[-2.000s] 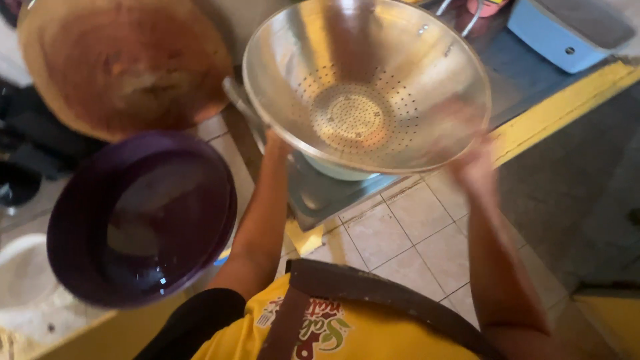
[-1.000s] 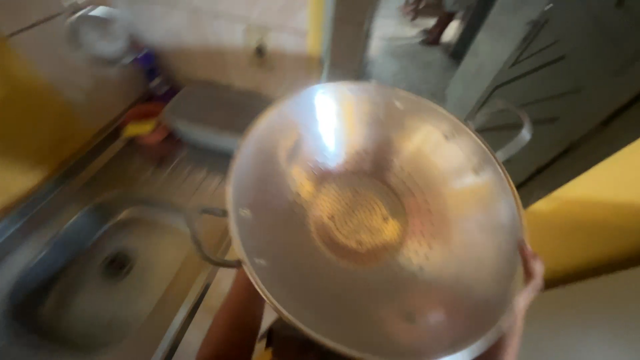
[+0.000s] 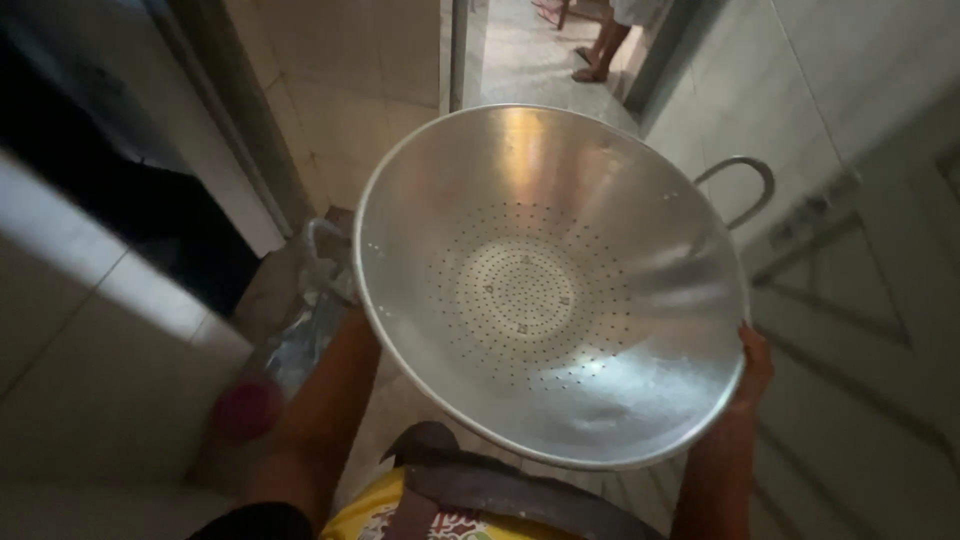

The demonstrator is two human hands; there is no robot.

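Observation:
A large metal colander [image 3: 525, 292] with a perforated bottom and two loop handles fills the middle of the head view. It is tilted so that its inside faces me, and nothing lies in it. My right hand [image 3: 754, 367] grips its rim at the lower right, below the right handle. The left forearm reaches up to the colander's left side; my left hand is hidden behind the bowl. Below the rim show my dark apron [image 3: 510, 491] and a yellow shirt.
A person's legs in sandals [image 3: 596, 60] show through a doorway at the top. A clear plastic container [image 3: 300, 345] with a pink part stands on the left, beside a dark opening. Tiled wall [image 3: 810, 75] and a patterned surface lie on the right.
The view has swung from the kitchen counter and sink to a narrow passage with a doorway. The colander has come along in front of me.

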